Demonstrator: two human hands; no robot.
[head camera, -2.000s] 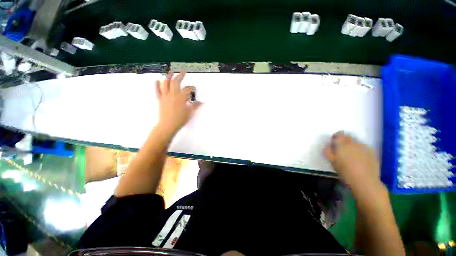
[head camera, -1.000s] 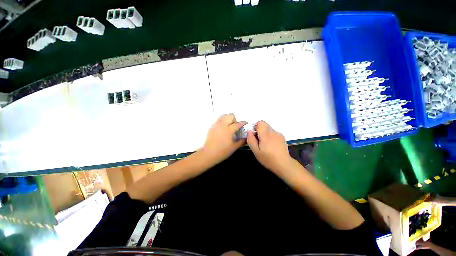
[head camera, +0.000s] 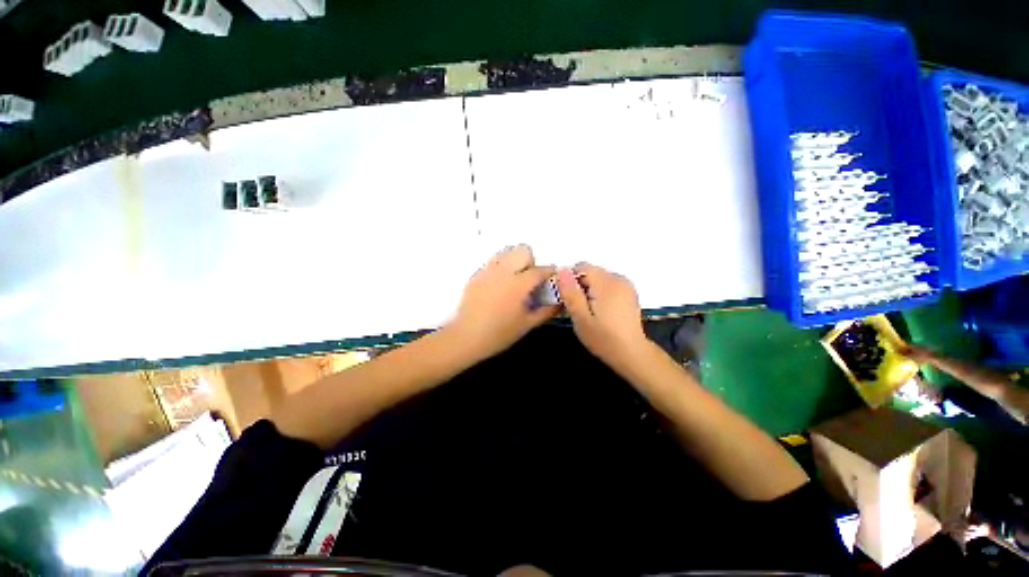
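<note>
My left hand (head camera: 497, 299) and my right hand (head camera: 604, 310) meet near the bench's front edge. Both grip one small white adapter housing (head camera: 550, 293), with a dark part showing at its left; fingers hide most of it. A short row of three white housings with dark green insides (head camera: 249, 194) stands on the white bench to the left. The nearer blue bin (head camera: 773, 225) at the right holds neat stacked rows of white end caps (head camera: 852, 242).
The farther blue bin (head camera: 993, 180) holds jumbled white-grey parts. Small white parts (head camera: 666, 101) are scattered at the bench's back right. Grouped housings (head camera: 79, 47) stand on the green belt (head camera: 451, 28). At lower right, another person's arm (head camera: 976, 378) reaches to a yellow tray (head camera: 867, 355) above a cardboard box (head camera: 886, 451).
Since two seconds ago my hands have come together on the housing. Over the last second they stay joined, fingers slightly shifted. The yellow tray has moved up, away from the cardboard box.
</note>
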